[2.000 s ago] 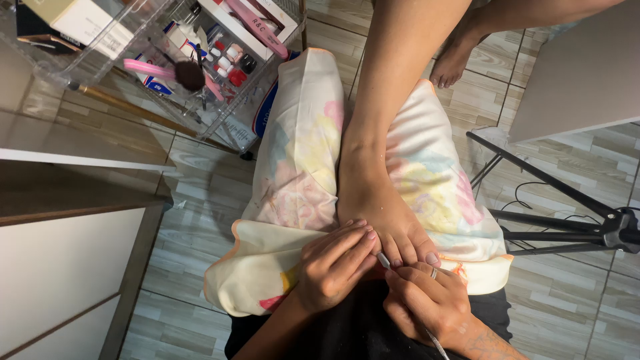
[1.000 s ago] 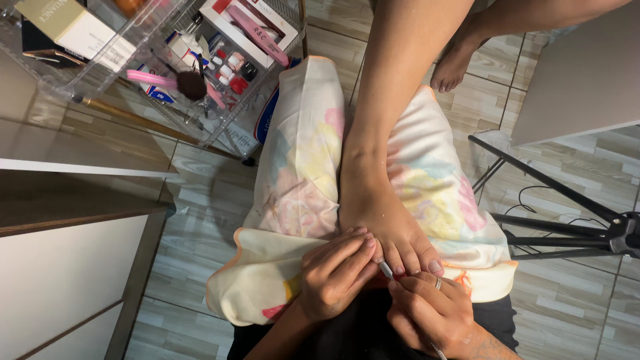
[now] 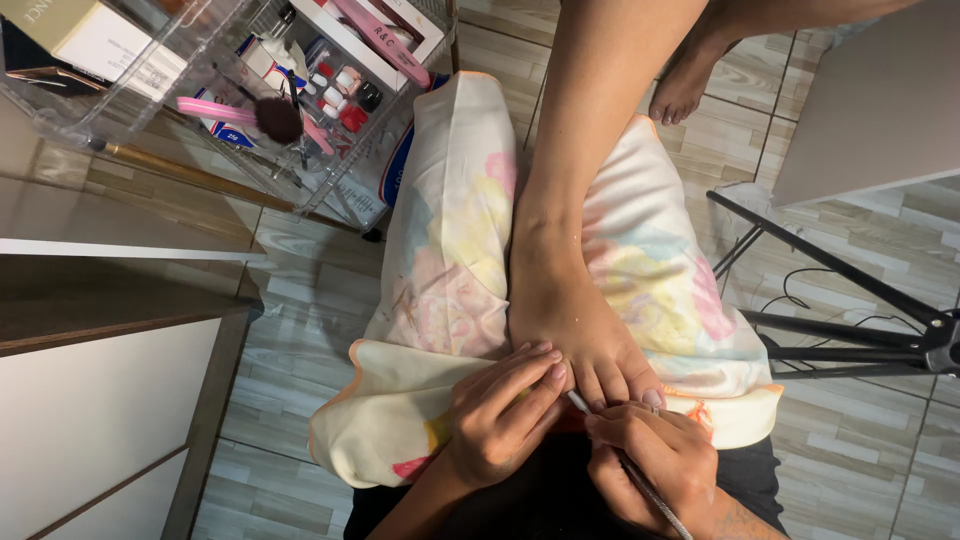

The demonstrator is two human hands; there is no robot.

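Another person's bare foot rests on a floral cloth spread over my lap, its toes toward me. My left hand touches the outer side of the foot by the small toes, with its fingertips close together. In my right hand is a thin metal nail tool with a textured handle, held like a pen. Its flat, pale tip lies at the smaller toes, near my left fingertips. Some right fingers rest by the big toe, where a ring partly shows.
A clear plastic cart at upper left holds a makeup brush, a pink nail file, nail polish bottles and boxes. White drawers stand at left. A black tripod and cable are at right. The person's other foot is on the floor.
The tool tip and my right hand have shifted slightly toward the smaller toes. My left hand stays against the side of the foot.
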